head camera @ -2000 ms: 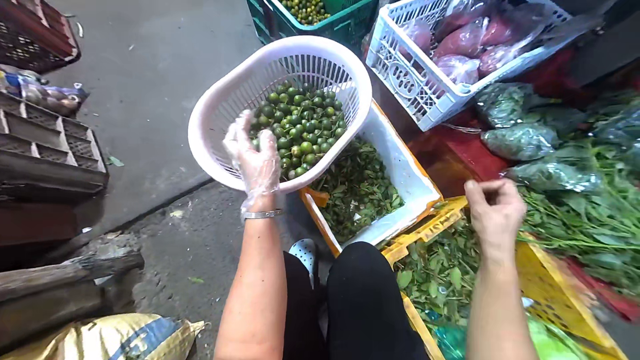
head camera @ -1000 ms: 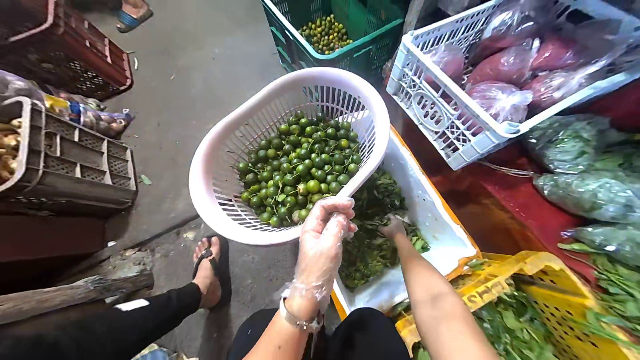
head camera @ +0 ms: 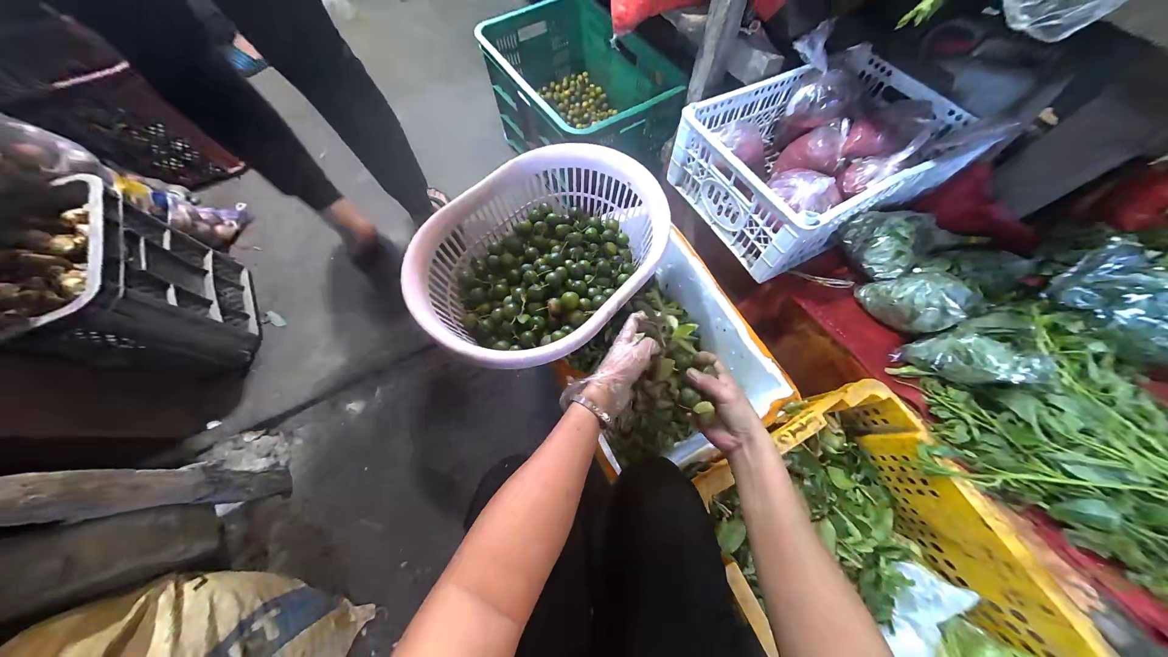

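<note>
A pale pink oval plastic basket (head camera: 433,301) holds many small green citrus fruits (head camera: 547,278). It rests over the far left part of a white foam box (head camera: 721,333) with orange edges, which has leafy sprigs (head camera: 652,411) in it. My left hand (head camera: 625,360), in a clear plastic glove, is in the sprigs just below the basket's rim; its fingertips are partly hidden. On the right side of the same leaves is my bare right hand (head camera: 725,406), its fingers curled around leafy sprigs with a few green fruits.
A yellow crate (head camera: 949,538) of leaves stands at right, near bagged greens (head camera: 922,301). Behind are a white crate (head camera: 730,214) of bagged produce and a green crate (head camera: 520,91) of small yellowish fruits. A person's legs (head camera: 301,119) are at upper left, near a dark crate (head camera: 182,301).
My left hand has moved from the basket's fruits down into the leaves. My right hand, earlier over the yellow crate, is now in the foam box. A person's legs have come in at upper left.
</note>
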